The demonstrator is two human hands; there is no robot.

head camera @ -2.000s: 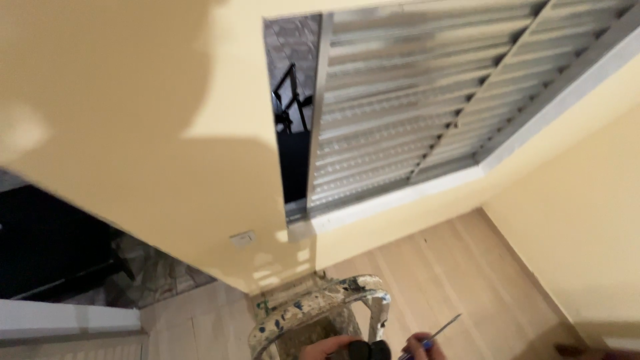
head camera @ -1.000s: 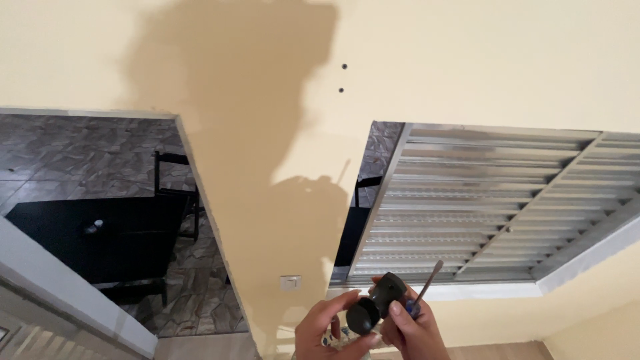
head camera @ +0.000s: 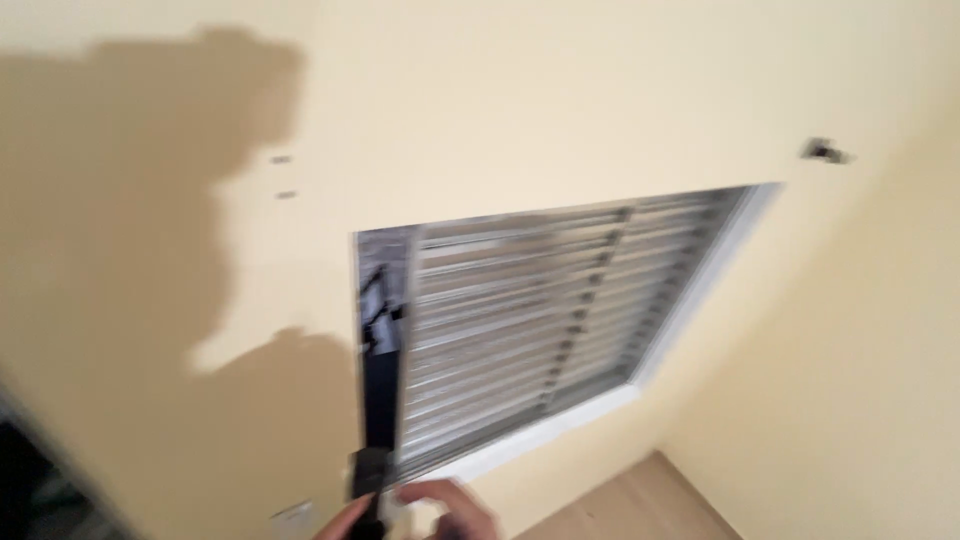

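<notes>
At the bottom edge of the view, my left hand (head camera: 346, 520) holds a black plastic part (head camera: 369, 480), blurred by motion. My right hand (head camera: 451, 507) is just right of that part, fingers bent towards it; whether it touches the part, and what lies within it, I cannot tell. No screwdriver can be made out. Two dark holes (head camera: 283, 177) mark the cream wall (head camera: 525, 97) above and left of the window. A small dark bracket (head camera: 823, 151) is fixed to the wall near the window's upper right corner.
A metal louvred window (head camera: 517, 315) fills the middle, with a narrow gap at its left side. Low on the wall is a white switch or socket plate (head camera: 292, 519). A dark opening (head camera: 30, 480) lies at the lower left, and wooden-look floor (head camera: 615, 502) at the lower right.
The view has swung right and the wall bracket has come into sight. A second ago both hands showed whole, with the black part and a screwdriver; now they are cut off by the bottom edge.
</notes>
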